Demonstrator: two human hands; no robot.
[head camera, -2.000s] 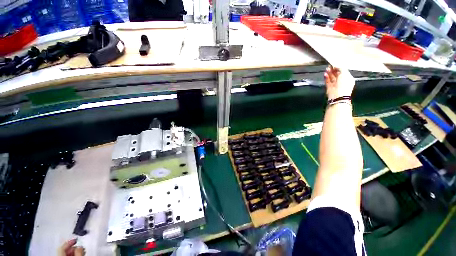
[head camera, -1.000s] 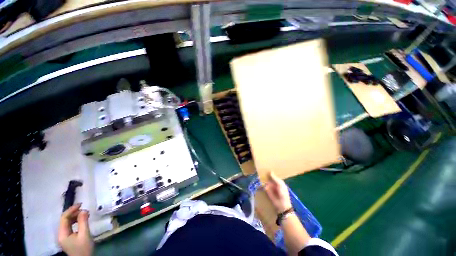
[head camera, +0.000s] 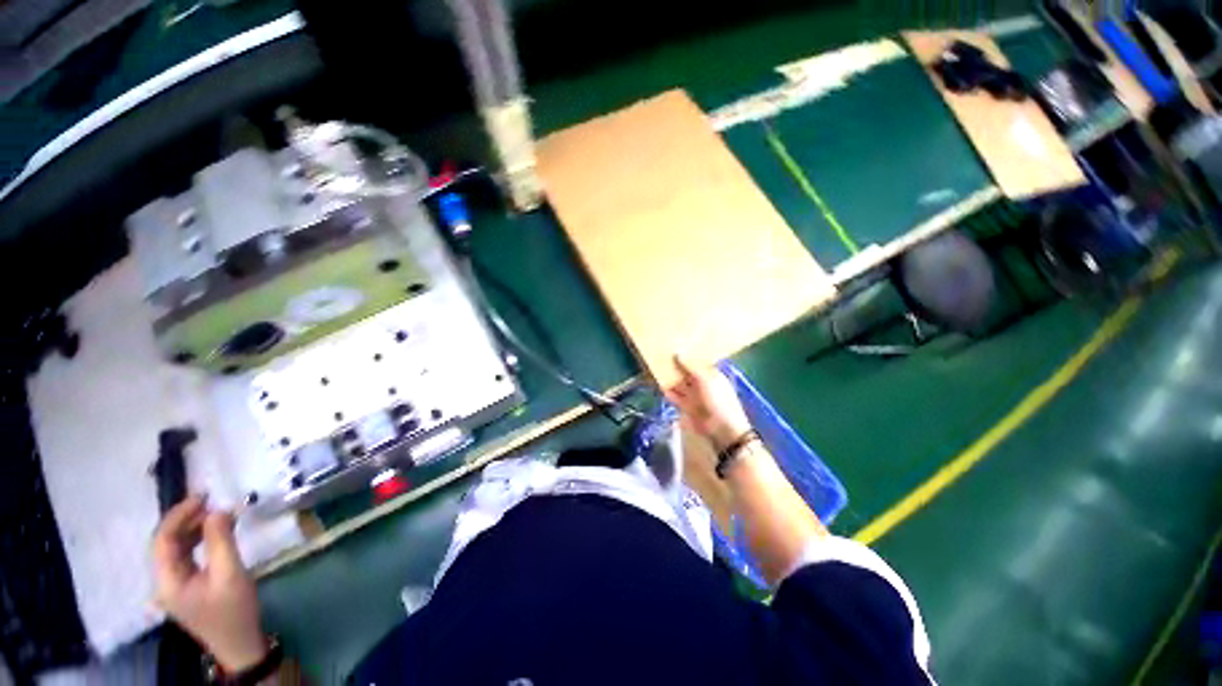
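A flat tan cardboard sheet (head camera: 677, 221) lies on the bench right of the press fixture, where the rows of black parts were; those parts are hidden under it. My right hand (head camera: 700, 399) holds the sheet at its near corner. My left hand (head camera: 201, 570) is at the lower left, fingertips at the lower end of a black moulded part (head camera: 172, 469) on the white liner sheet (head camera: 101, 442); whether it grips the part is unclear. The press fixture (head camera: 335, 335) stands between my hands, with its plate holding no visible black part.
A red button (head camera: 387, 484) is at the fixture's front edge. A black cable (head camera: 503, 322) runs right of the fixture. A blue bin with plastic liner (head camera: 791, 469) is below the bench edge. Another cardboard sheet (head camera: 1019, 141) with black parts lies farther right, near a grey stool seat (head camera: 947, 278).
My right hand has brought the cardboard sheet down from the shelf and over the rows of black parts. My left hand has come further into view beside the black part. The view has turned downward and right.
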